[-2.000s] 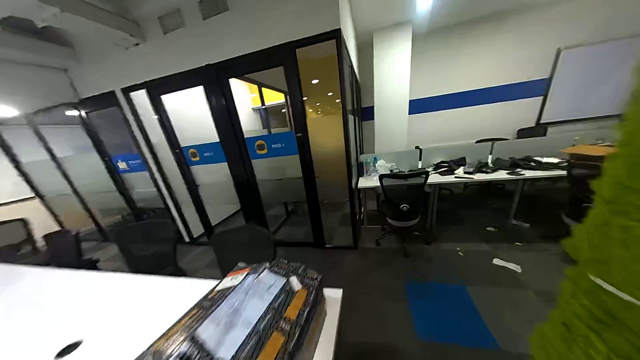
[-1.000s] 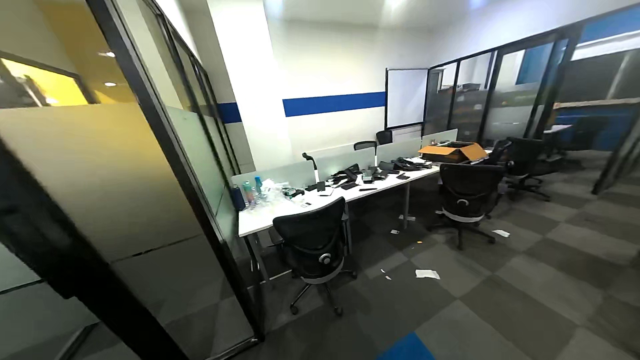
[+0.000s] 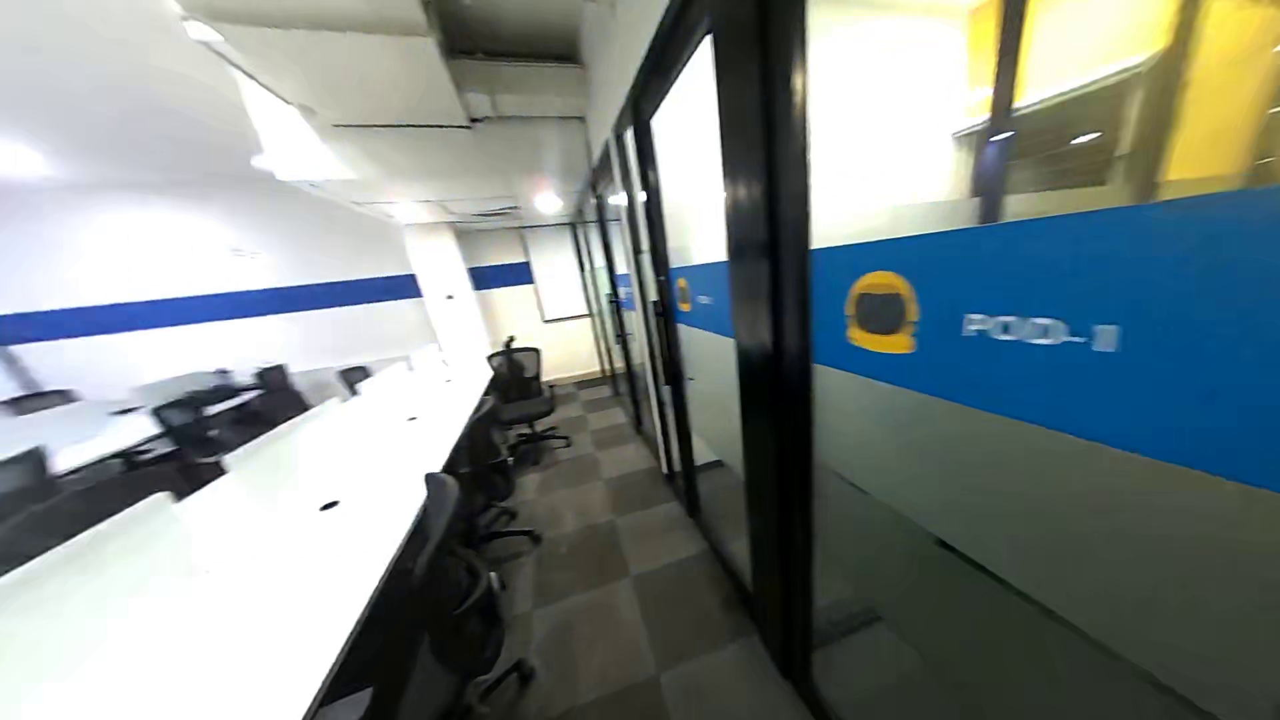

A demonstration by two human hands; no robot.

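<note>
Neither my left hand nor my right hand shows in the head view, so what they hold or touch cannot be told. A long white desk [image 3: 300,560] runs away from me on the left, with a low divider [image 3: 100,540] along it. Black mesh office chairs [image 3: 470,590] stand along its right side, and another office chair [image 3: 520,395] is at its far end. On the right rises a black-framed glass partition [image 3: 1000,560] with a blue band bearing writing and a yellow emblem [image 3: 881,312].
A carpeted aisle [image 3: 600,560] in a checked pattern lies between the chairs and the glass partition. Farther left are more desks [image 3: 110,440] and dark chairs. A whiteboard [image 3: 557,272] hangs on the far wall beside a white pillar [image 3: 447,290].
The view has swung widely, from the cluttered desk and orange-brown box to the aisle beside the glass partition. The wrapped bundle on the white desk two seconds ago is out of view.
</note>
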